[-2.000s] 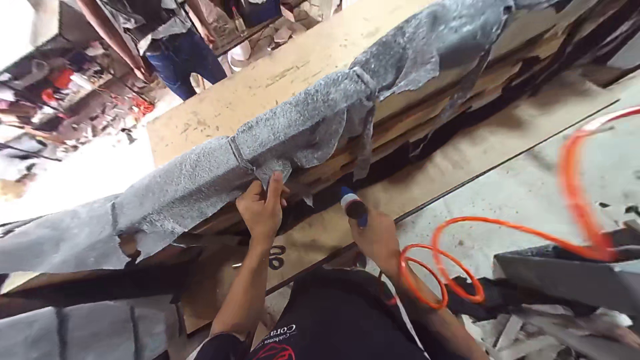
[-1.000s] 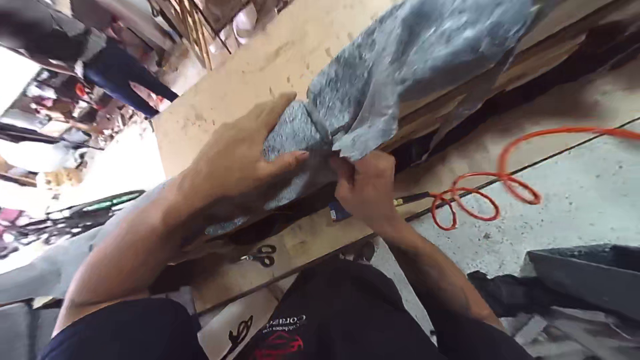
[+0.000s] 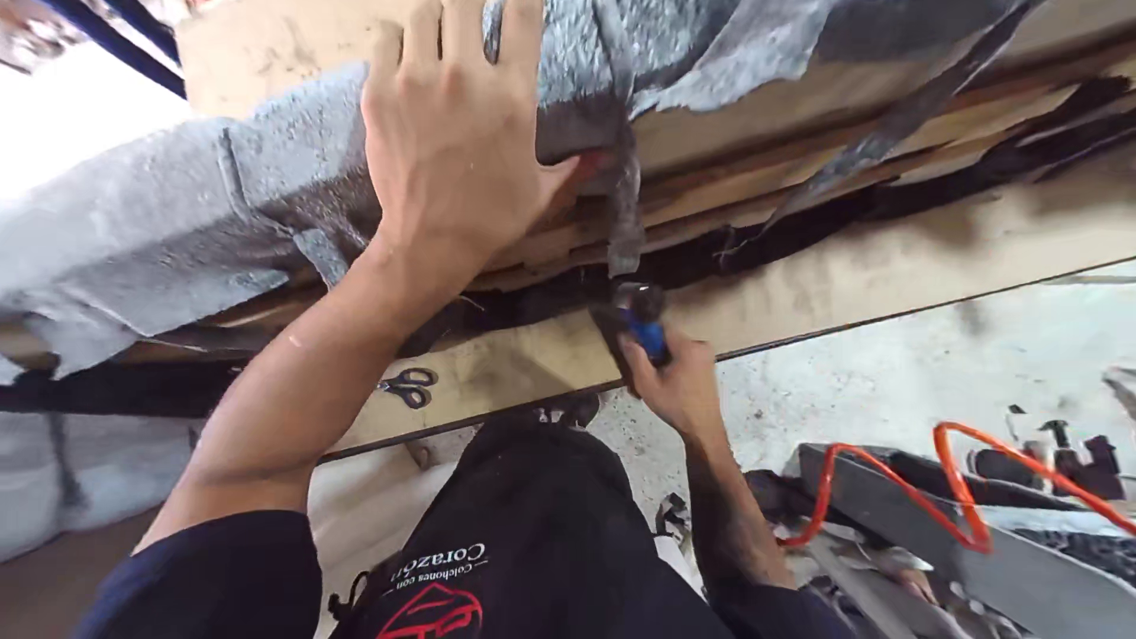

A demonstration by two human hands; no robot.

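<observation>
My left hand [image 3: 457, 133] lies spread over the grey fabric cover [image 3: 306, 151] along the edge of an upholstered wooden frame, its thumb down by a fabric strip [image 3: 627, 204]. Lower and to the right, my right hand [image 3: 679, 377] is closed around a blue and black pneumatic tool [image 3: 646, 330], probably a staple gun. The tool's head is just below the hanging end of that strip; whether they touch cannot be told. A bare wooden rail [image 3: 639, 173] shows under the fabric.
Black-handled scissors [image 3: 410, 387] lie on the lower board [image 3: 506, 364]. An orange coiled air hose [image 3: 958, 497] runs at the right, above a grey upholstered piece [image 3: 976, 559]. Another grey piece [image 3: 106, 479] is at the lower left. Part of a person's legs [image 3: 133, 40] shows at the top left.
My right hand has left the fabric edge where it was one second ago and now holds the blue tool lower down. My left hand is laid flat over the cover. The view has shifted closer.
</observation>
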